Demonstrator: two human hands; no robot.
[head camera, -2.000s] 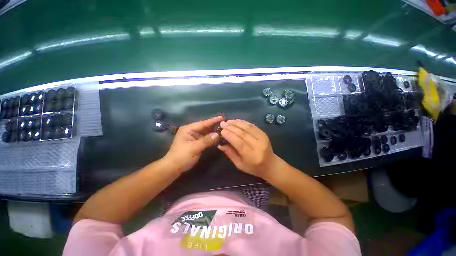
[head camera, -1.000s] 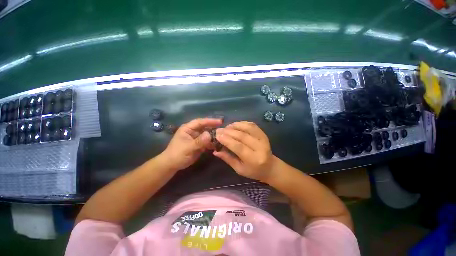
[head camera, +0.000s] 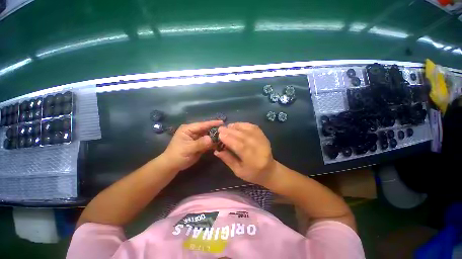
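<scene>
My left hand (head camera: 190, 143) and my right hand (head camera: 246, 150) meet over the black mat and hold a small round dark unit (head camera: 214, 134) between their fingertips. Its upper face looks greenish-silver; the fingers hide the rest. Another dark round part (head camera: 221, 117) lies on the mat just beyond my fingertips. Dark round units (head camera: 157, 127) lie left of my hands, with a small part beside my left hand. Several greenish-silver circuit-board discs (head camera: 281, 97) lie right of centre.
A clear blister tray (head camera: 332, 102) on the right is partly covered by heaped black housings (head camera: 387, 103). A filled tray (head camera: 38, 119) lies left on empty ribbed trays (head camera: 38, 169). A green conveyor (head camera: 202, 50) runs beyond the pale bench edge (head camera: 202, 76). A yellow item (head camera: 436, 86) lies far right.
The held unit has turned so that its greenish-silver face shows between the fingertips. My fingers have shifted slightly around it. The loose parts have kept their places on the mat.
</scene>
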